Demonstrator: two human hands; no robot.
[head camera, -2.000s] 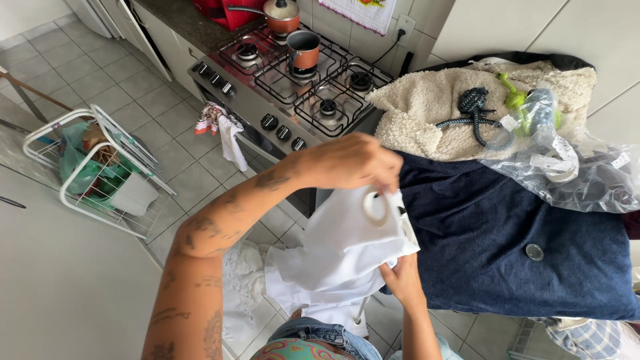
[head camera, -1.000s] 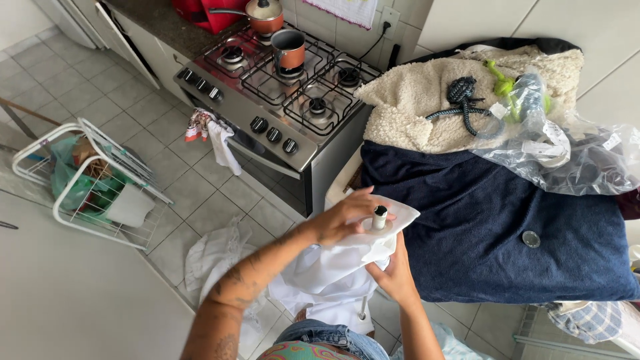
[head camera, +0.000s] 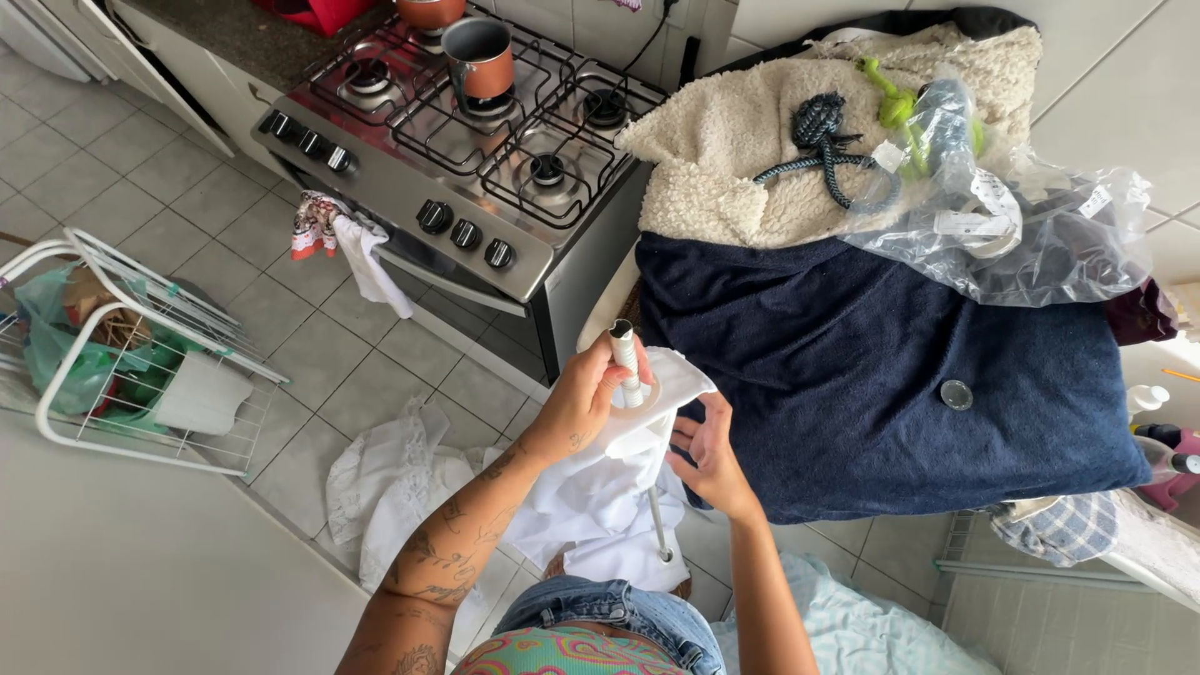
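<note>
My left hand (head camera: 600, 380) grips a white curtain rod (head camera: 625, 361) near its open end, which stands up through a ring eyelet (head camera: 639, 398) in a white curtain (head camera: 600, 506). At the fabric's upper corner, my right hand (head camera: 708, 450) has its fingertips against the edge, the other fingers spread. The curtain hangs down in front of me toward the floor. Lower on it, a metal rod section (head camera: 657, 520) shows beside another eyelet (head camera: 666, 554). How the hidden part of the rod runs I cannot tell.
A gas stove (head camera: 469, 169) with a copper-coloured pot (head camera: 483, 61) stands ahead. To the right lie a navy blanket (head camera: 881, 394), a fleece cloth (head camera: 731, 141) and a clear plastic bag (head camera: 1031, 234). A white wire rack (head camera: 70, 375) is at left; white lace fabric (head camera: 384, 478) lies on the floor.
The rod's end now sticks up farther through the eyelet than one second ago. My left hand has closed around it, and my right hand's fingers have spread at the fabric's edge.
</note>
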